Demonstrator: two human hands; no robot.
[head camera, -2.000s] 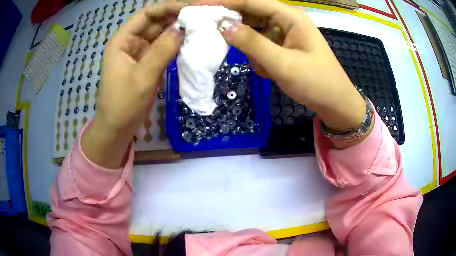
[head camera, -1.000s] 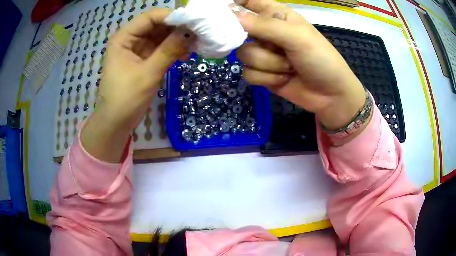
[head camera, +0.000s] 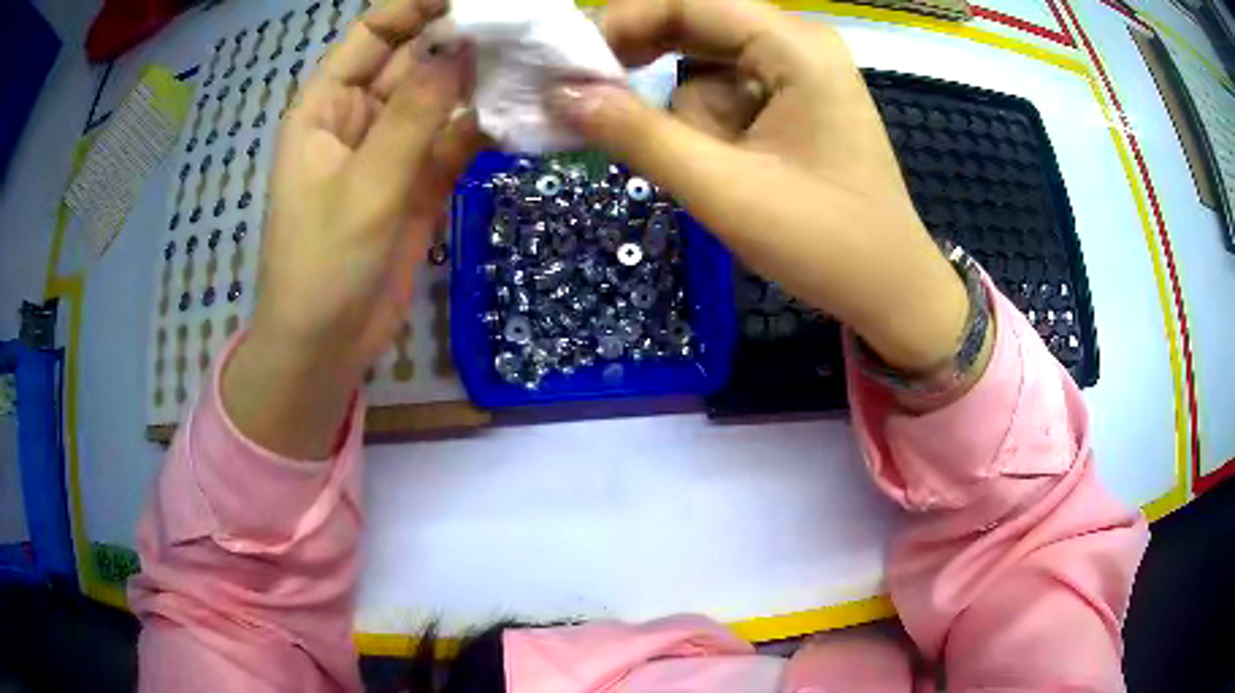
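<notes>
A crumpled white wipe (head camera: 531, 75) is held up between both hands, above the far end of the blue bin (head camera: 592, 398). My left hand (head camera: 355, 203) pinches its left side; a small dark spot shows at my fingertips, too small to name. My right hand (head camera: 765, 163) holds its right side, with the thumb on the cloth. Small silver metal parts (head camera: 582, 278) lie in a heap in the bin. A green card (head camera: 580, 165) shows at the bin's far end, partly hidden by the wipe.
The white slotted board (head camera: 203, 257) lies left of the bin, some slots holding dark or silver parts. The black pocket tray (head camera: 989, 163) lies right, with silver parts near its right edge. A yellowish paper (head camera: 125, 160) lies at far left. A blue document holder (head camera: 41, 447) stands at the left edge.
The wipe hung long over the bin, then was lifted and bunched up; it now sits slightly left and lower than one second ago. My right thumb has moved left across it.
</notes>
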